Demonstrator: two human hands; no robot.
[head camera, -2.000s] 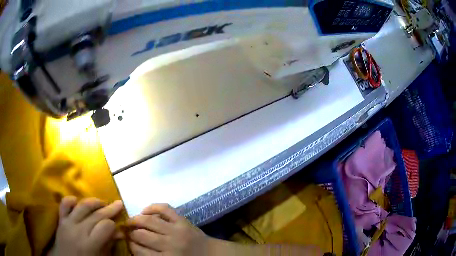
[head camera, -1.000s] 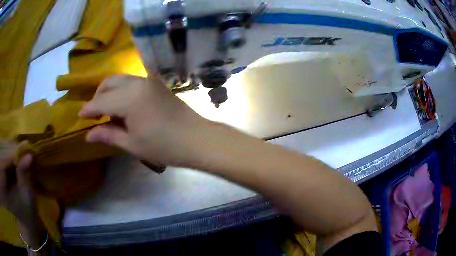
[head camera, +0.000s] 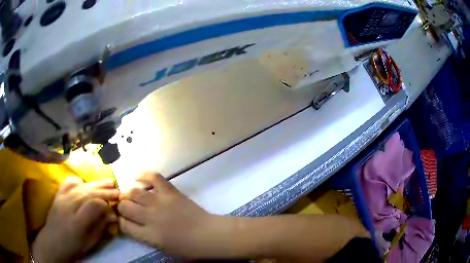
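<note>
The mustard-yellow cloth (head camera: 38, 190) lies at the lower left and reaches up to the brightly lit needle area under the sewing machine head (head camera: 170, 56). My left hand (head camera: 77, 221) pinches the cloth near its right edge. My right hand (head camera: 154, 213) pinches the same edge just beside it, the fingertips of both hands almost touching. The pinched edge is mostly hidden by my fingers. The black foot attachment (head camera: 109, 153) sits just above the cloth's edge. The needle itself is lost in the glare.
A tray with red-orange looped items (head camera: 385, 71) is at the bed's right end. A measuring tape strip (head camera: 309, 172) runs along the table edge. Below right, a blue crate (head camera: 423, 192) holds pink fabric (head camera: 384, 167). More yellow cloth (head camera: 322, 202) lies below the table edge.
One second ago my hands were apart, handling the cloth further left. Now they are together at its edge, close below the needle area. The camera view has shifted, so the machine sits further left.
</note>
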